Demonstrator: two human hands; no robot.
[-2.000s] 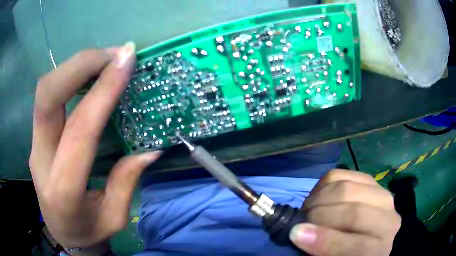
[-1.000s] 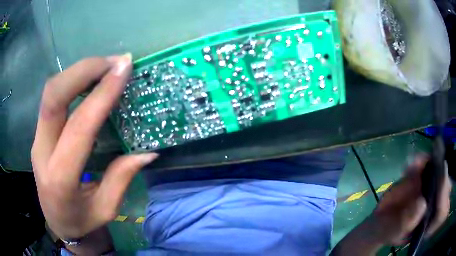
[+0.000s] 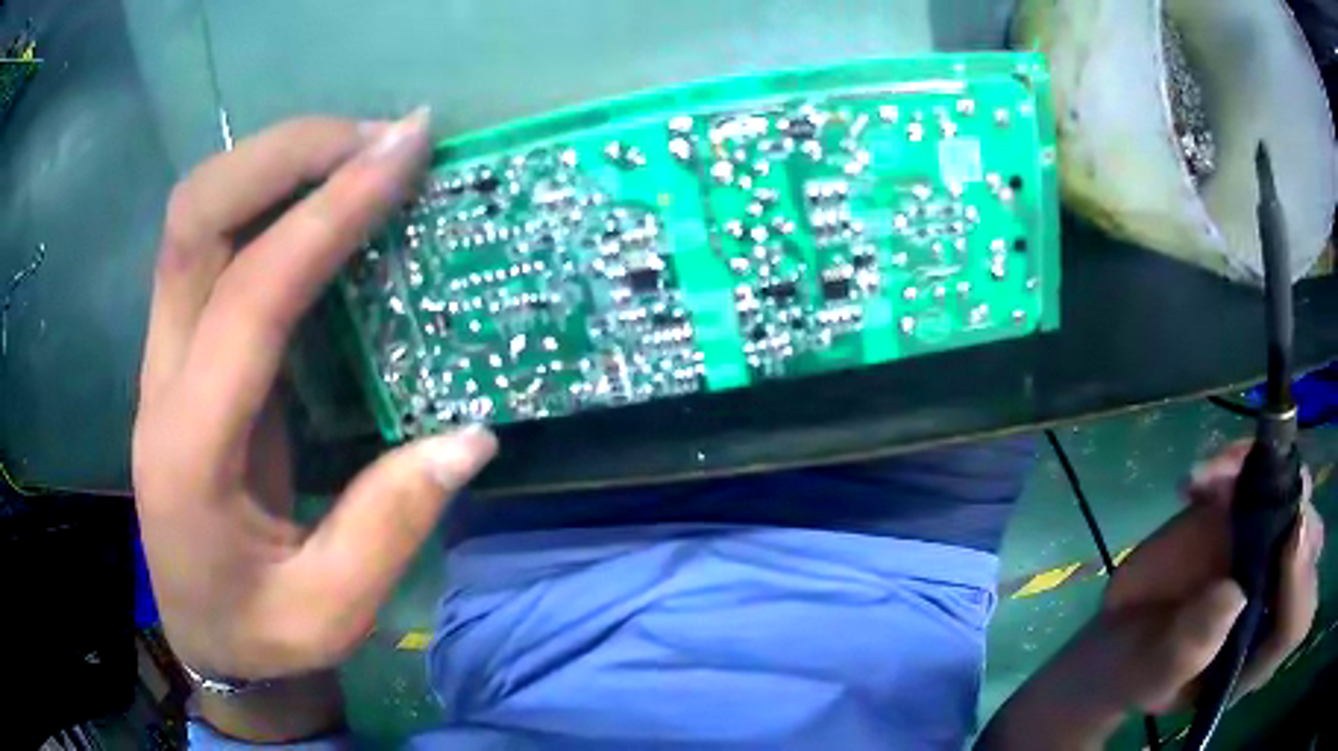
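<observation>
A long green circuit board lies at the centre, its face with dense shiny solder dots turned up. My left hand grips the board's left end, fingers at its upper edge and thumb at its lower edge. My right hand is at the lower right, away from the board, closed on the black handle of a soldering iron. The iron's grey tip points up, in front of the rim of a stained whitish tub. A thin strand of solder wire rises above my left hand.
The whitish-yellow tub stands at the upper right with grey metal scraps inside. A pale green mat lies behind the board. The dark green bench edge runs above my blue-clothed lap. Green floor with yellow-striped tape shows below.
My right hand and the iron have moved from the board's lower left edge to the far right, and the tip now points up. My left hand still holds the board.
</observation>
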